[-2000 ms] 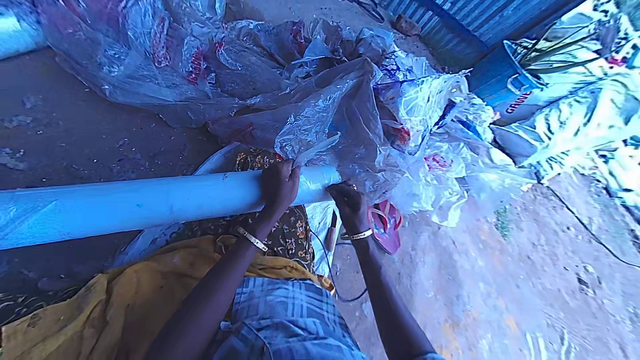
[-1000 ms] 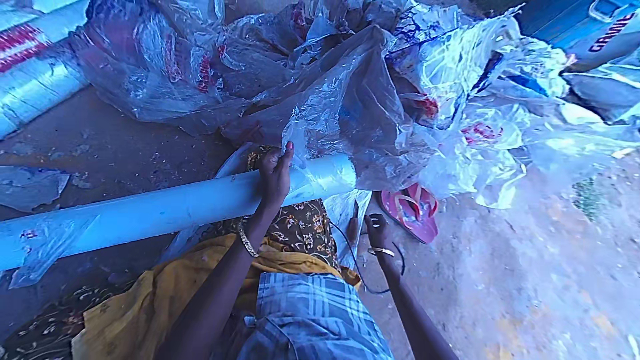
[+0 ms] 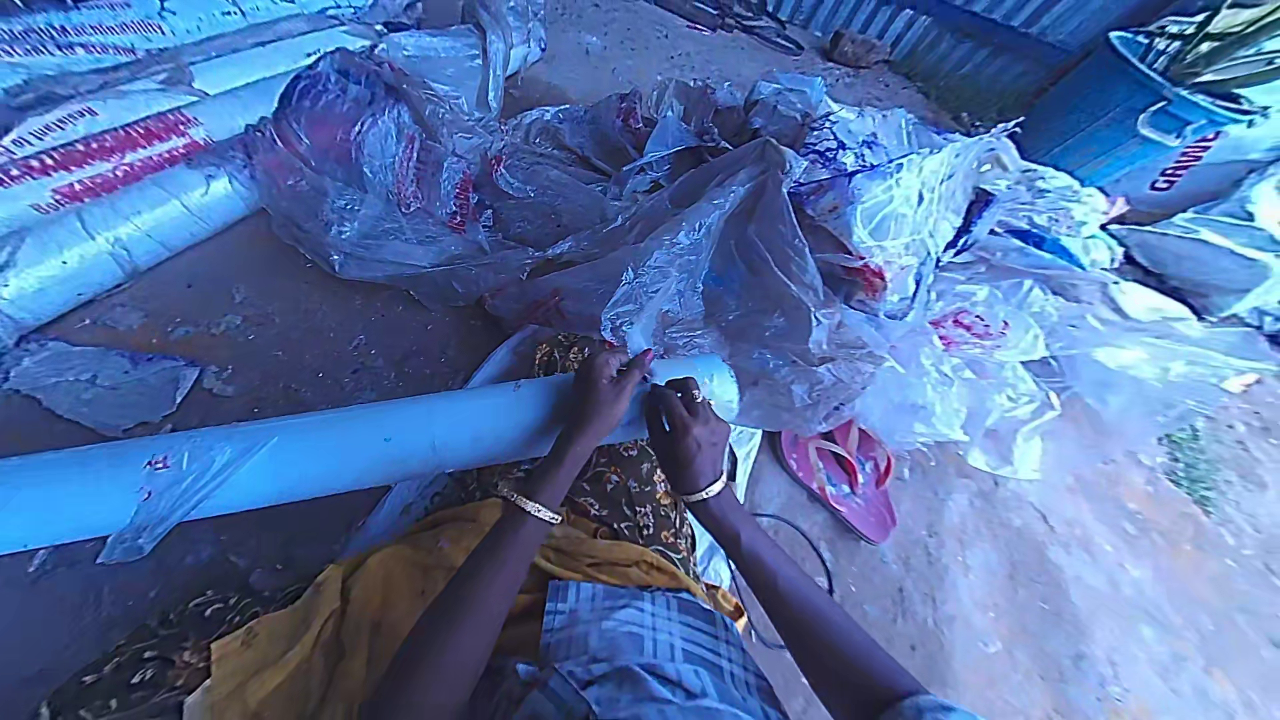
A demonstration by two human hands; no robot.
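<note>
A long pale blue-white pipe or roll [image 3: 380, 440] lies across my lap, its right end near my knees. My left hand [image 3: 605, 392] rests on top of it near that end, thumb and fingers drawn together. Close beside it, my right hand [image 3: 687, 430] is curled against the pipe, fingers bent. Whether either hand pinches a thin film on the surface cannot be told. A scrap of clear plastic film [image 3: 185, 490] clings to the pipe further left. Crumpled clear plastic sheeting [image 3: 720, 260] reaches the far side of the pipe's right end.
Wrapped rolls with red print [image 3: 130, 250] lie at the upper left. A flat plastic scrap [image 3: 100, 385] is on the ground. One pink flip-flop [image 3: 850, 490] sits right of my knees, near a thin dark cable [image 3: 815, 545]. A blue tub [image 3: 1110, 110] stands at the upper right by corrugated metal sheeting [image 3: 920, 40].
My right hand was off the pipe, low beside the flip-flop, one second ago; now it is back at the pipe next to my left hand. The left hand has moved a little toward the pipe's right end.
</note>
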